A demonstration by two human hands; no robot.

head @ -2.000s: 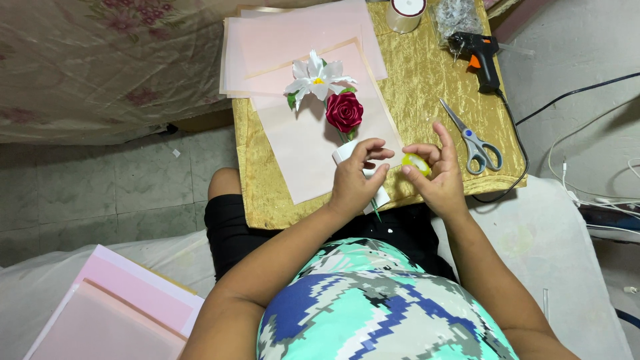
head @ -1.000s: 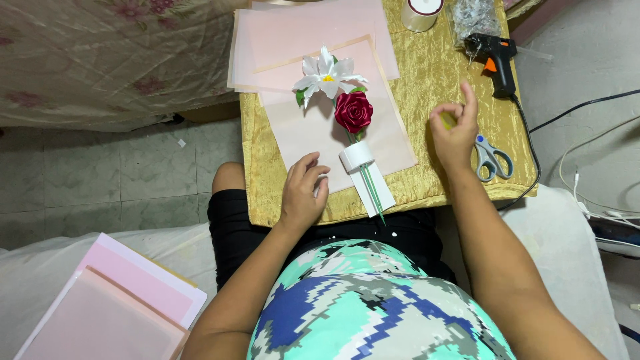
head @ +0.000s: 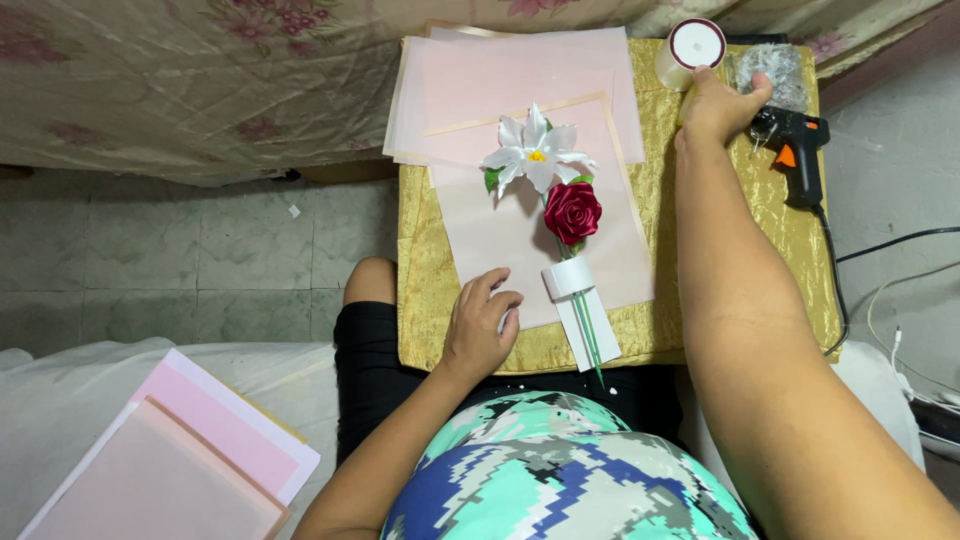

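Observation:
My left hand [head: 480, 322] rests at the lower edge of a pale pink wrapping sheet [head: 487, 240], fingers apart and holding nothing. Right of it lie a white fabric flower [head: 537, 154] and a dark red satin rose [head: 573, 214]. Their green stems [head: 589, 330] pass through a white paper band [head: 568, 277] on a white strip [head: 604, 334]. At the table's far right, my right hand [head: 721, 105] reaches to a ribbon spool [head: 696, 49], thumb and forefinger apart. Something yellow [head: 686, 103] shows beside its palm; whether it is held cannot be told. My right forearm hides the scissors.
A black glue gun [head: 799, 150] with an orange trigger and a cable lies right of my right hand, below a clear plastic bag [head: 772, 75]. More pink sheets [head: 525, 67] lie at the table's back. Another stack of sheets [head: 217, 435] is at lower left.
My right hand has moved away from the flowers to the spool at the far right. My left hand has left the stems for the sheet's lower edge. The banded flowers were let go.

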